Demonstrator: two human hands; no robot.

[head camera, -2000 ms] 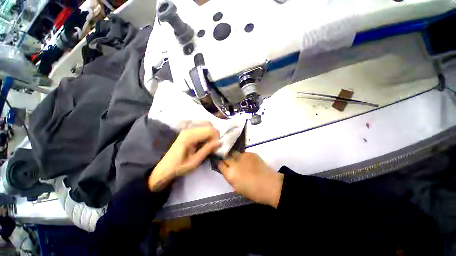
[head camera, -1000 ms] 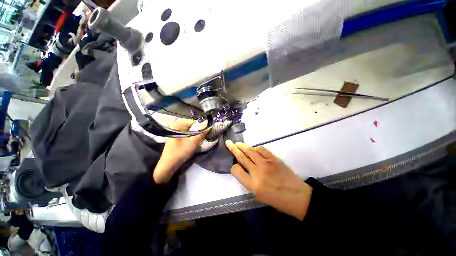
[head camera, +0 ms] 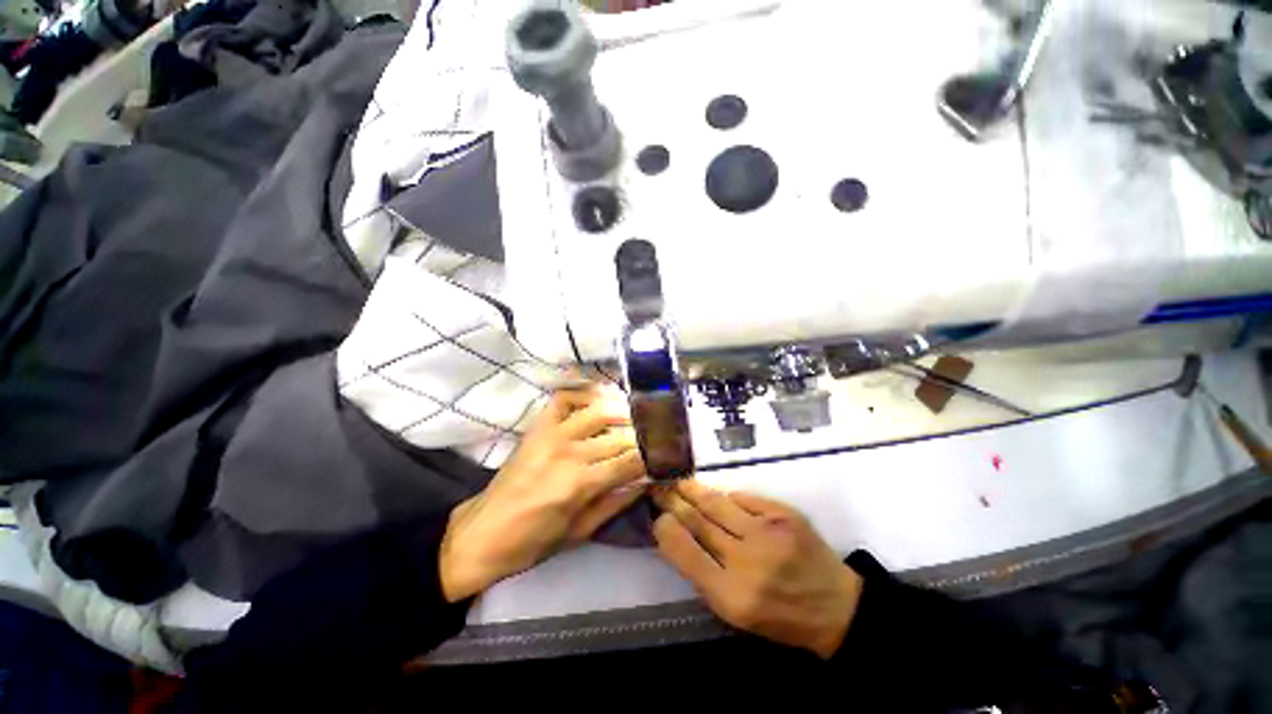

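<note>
The dark grey shell fabric (head camera: 209, 335) lies heaped at the left. White quilted lining with dark diamond lines (head camera: 433, 349) runs from it to the left side of the machine head. My left hand (head camera: 537, 495) presses on the garment's edge, fingers towards the needle area. My right hand (head camera: 753, 565) has its fingertips on the edge of a small dark grey piece (head camera: 625, 527), close to my left fingers. The take-up lever guard (head camera: 659, 405) stands above the fingertips and hides the needle and presser foot.
The white sewing machine head (head camera: 893, 181) fills the upper middle and right. Tweezers (head camera: 997, 399) lie by a brown patch (head camera: 946, 382) on the machine bed. An orange-handled tool (head camera: 1246, 438) is at the right edge. Grey stitched trim (head camera: 1004, 575) edges the table.
The view has shifted to look from more above the machine head. More quilted lining shows at the left. My hands have come closer together, and the small dark piece is mostly covered.
</note>
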